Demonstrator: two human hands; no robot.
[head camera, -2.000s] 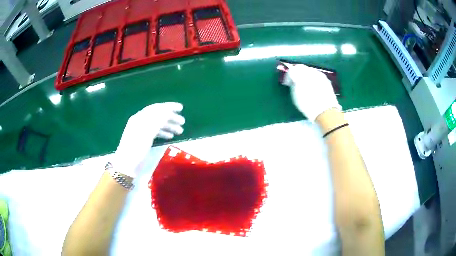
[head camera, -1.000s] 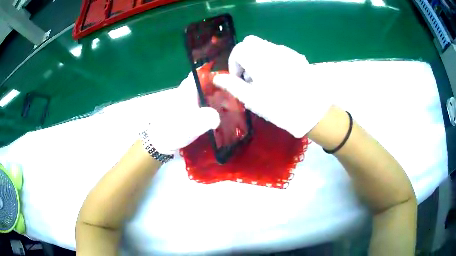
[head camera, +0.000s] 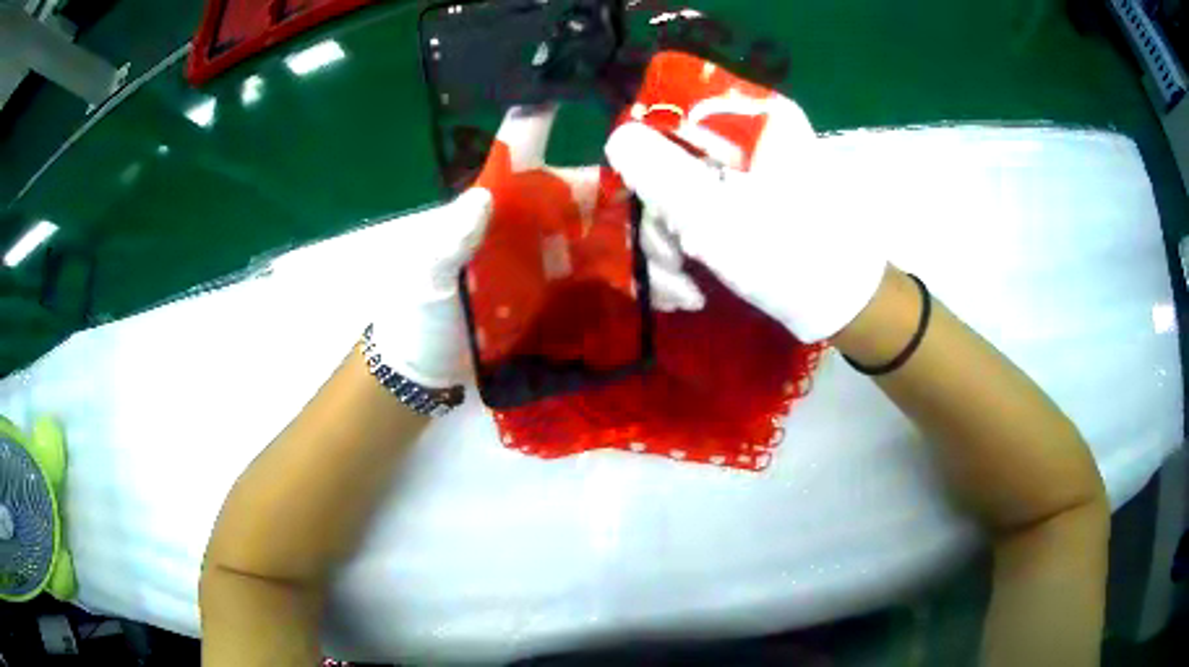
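A black phone middle frame (head camera: 490, 382) is held upright over the red film stack (head camera: 730, 378), its opening showing red. My left hand (head camera: 437, 280), in a white glove, grips the frame's left side; some fingers are behind it. My right hand (head camera: 769, 222), also gloved, pinches a glossy red film piece (head camera: 672, 81) by the frame's upper right. The film is bent, and whether it touches the frame is hard to tell. The frame's upper end is dark and blurred. The stack lies on the white sheet, partly hidden by the frame and right hand.
The green surface (head camera: 313, 156) spans the far side. A red parts tray (head camera: 241, 37) is cut off at the top left. A bare black frame (head camera: 68, 284) lies at the left. A lime-green fan (head camera: 50, 502) stands at the left edge. Grey equipment (head camera: 1154, 52) is at the upper right.
Both hands came together over the stack, with a frame between them. Since one second ago, the right hand has lifted a red film piece up at the frame's right side.
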